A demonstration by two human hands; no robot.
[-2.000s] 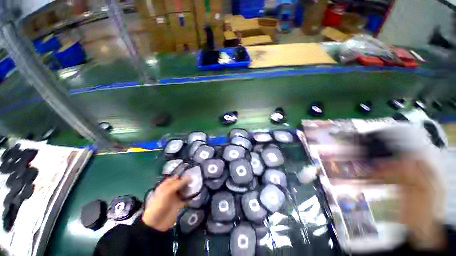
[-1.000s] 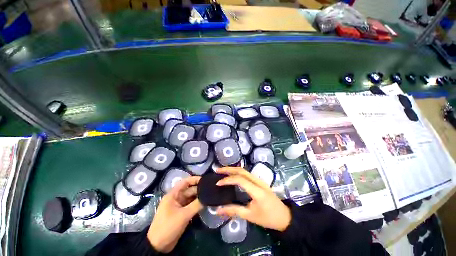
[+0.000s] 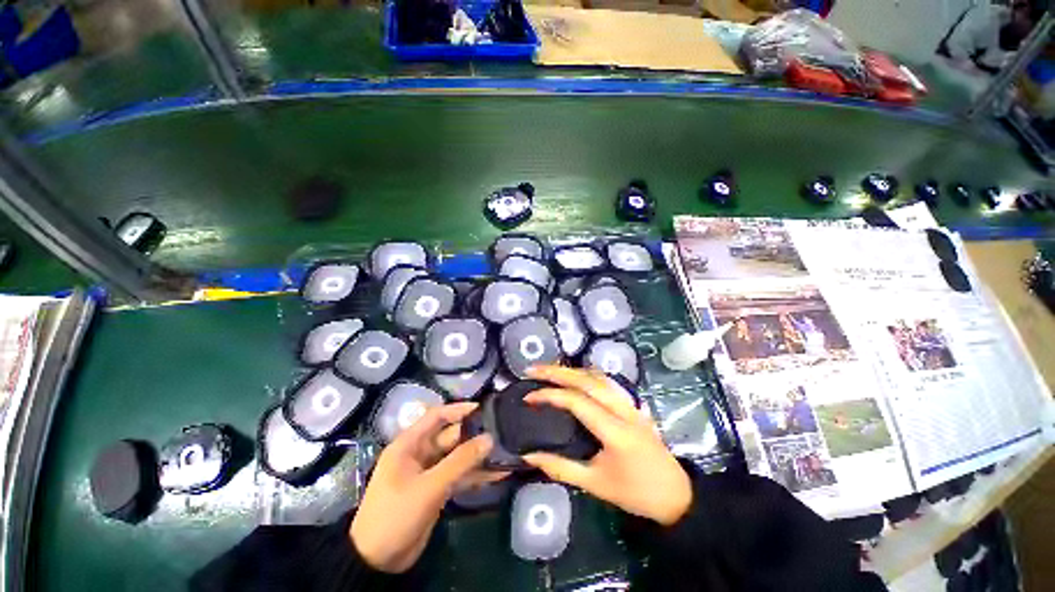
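My left hand (image 3: 407,491) and my right hand (image 3: 619,449) hold a black cover (image 3: 535,419) between them, in front of me over the pile. Another dark part shows at its left edge between my fingers; how the two fit together is hidden. Housing halves (image 3: 455,343) with grey faces and pale rings lie piled beyond and left of my hands, on clear plastic film. One housing half (image 3: 540,520) lies just below my hands. A white glue bottle (image 3: 691,348) lies right of the pile, its nozzle pointing right.
Newspaper (image 3: 862,335) lies at the right, with several black covers at its edges. A black cover (image 3: 123,479) and a ringed unit (image 3: 194,458) sit at the left. Units (image 3: 509,205) stand along the green belt. Beyond are a blue bin (image 3: 460,32) and red tray (image 3: 824,79).
My right hand has come from over the newspaper to the pile and meets my left hand at a black cover. Since the last earlier frame, the held cover has tilted and belt units have shifted right.
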